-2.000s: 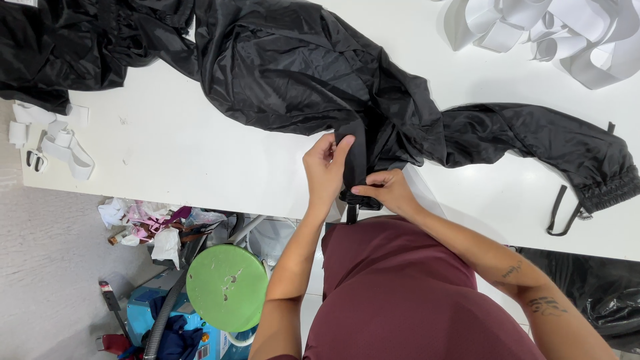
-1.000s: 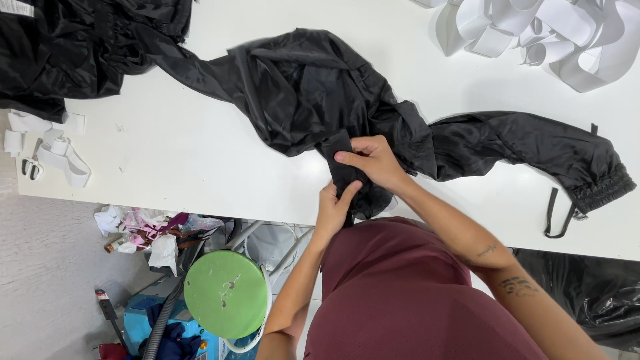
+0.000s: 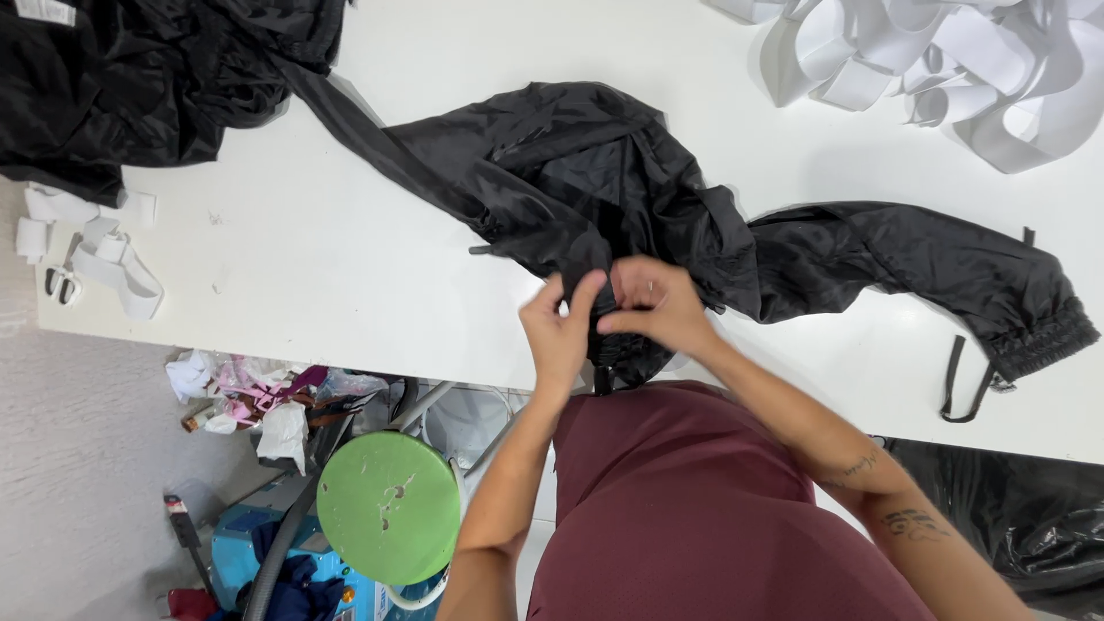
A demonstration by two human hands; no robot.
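Observation:
A black satin-like garment [image 3: 552, 164] lies bunched across the white table, one gathered, elastic-edged end [image 3: 1044, 336] stretching to the right with a thin black strap [image 3: 953, 379] beside it. At the table's front edge, close to my body, my left hand [image 3: 561, 332] pinches a fold of the black fabric between thumb and fingers. Facing it from the right, my right hand [image 3: 651, 302] has its thumb and fingers curled at the same part of the cloth, slightly blurred. A gathered section of the garment hangs just below both hands.
More black garments [image 3: 112, 95] are heaped at the upper left. White elastic bands [image 3: 983, 52] lie in loops at the upper right, others [image 3: 116, 263] near small scissors [image 3: 63, 285] at the left edge. Below the table are a green round stool [image 3: 388, 509], fabric scraps [image 3: 259, 388] and a blue machine [image 3: 233, 535].
The flat black band that stood out between my hands a second ago is now hidden or folded in. My left hand has moved up along the fabric, and my right hand has shifted beside it.

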